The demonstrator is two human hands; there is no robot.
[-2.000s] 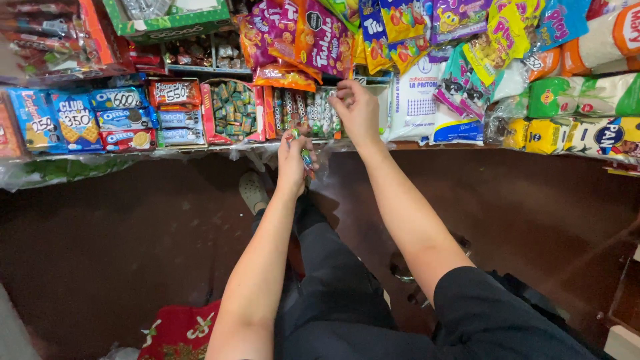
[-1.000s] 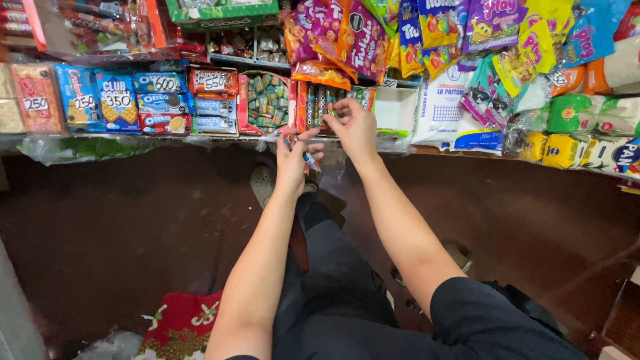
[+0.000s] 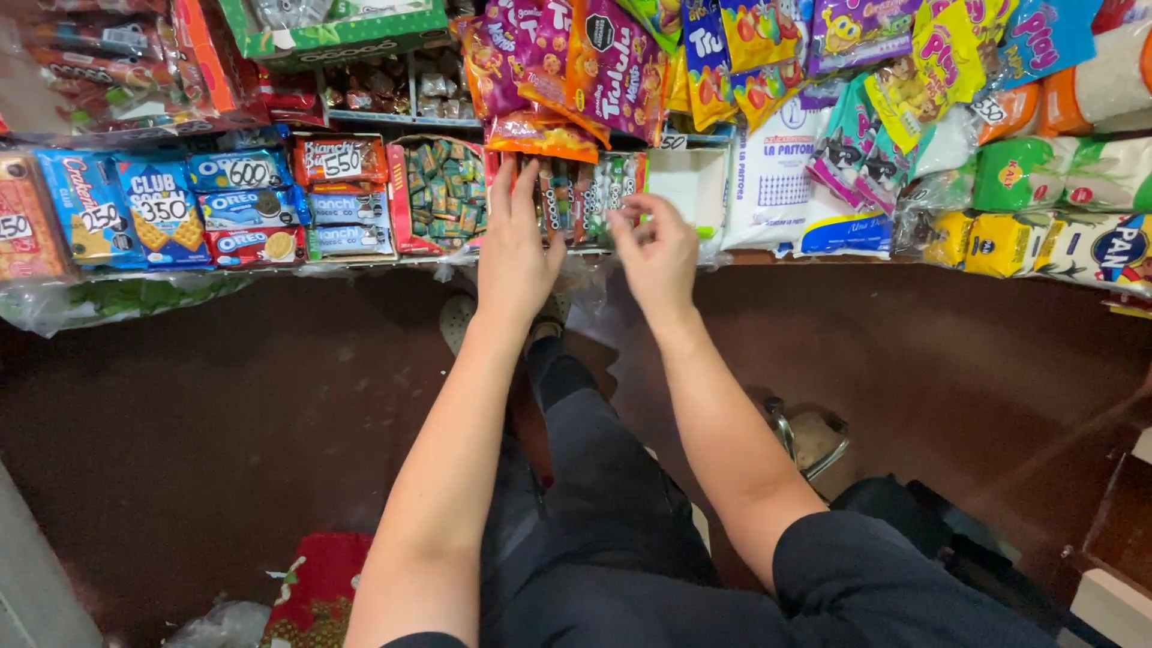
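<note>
Small rolls of wrapped candy [image 3: 589,209] stand in a box at the shelf's front edge, below hanging orange and purple candy bags [image 3: 576,72]. My left hand [image 3: 520,238] reaches over the box's left part, fingers extended and partly under the bags; whether it holds a roll is hidden. At the box's right side, my right hand [image 3: 655,247] has its fingers curled and thumb close to the rolls; I cannot tell if anything is between them. A white open box [image 3: 688,184] adjoins on the right. Left of my left hand sits a red box [image 3: 402,202] of small green-wrapped candies [image 3: 447,191].
Cookie packets [image 3: 255,209] and wafer packets [image 3: 349,209] line the shelf on the left. A white printed bag [image 3: 783,189], hanging bags and yellow packages [image 3: 999,243] are on the right. A red patterned cloth [image 3: 315,585] and a metal-framed object [image 3: 814,441] are lower down.
My left hand, which held several colourful rolls below the shelf edge, has moved up over the candy box. My right hand has shifted to the box's right side.
</note>
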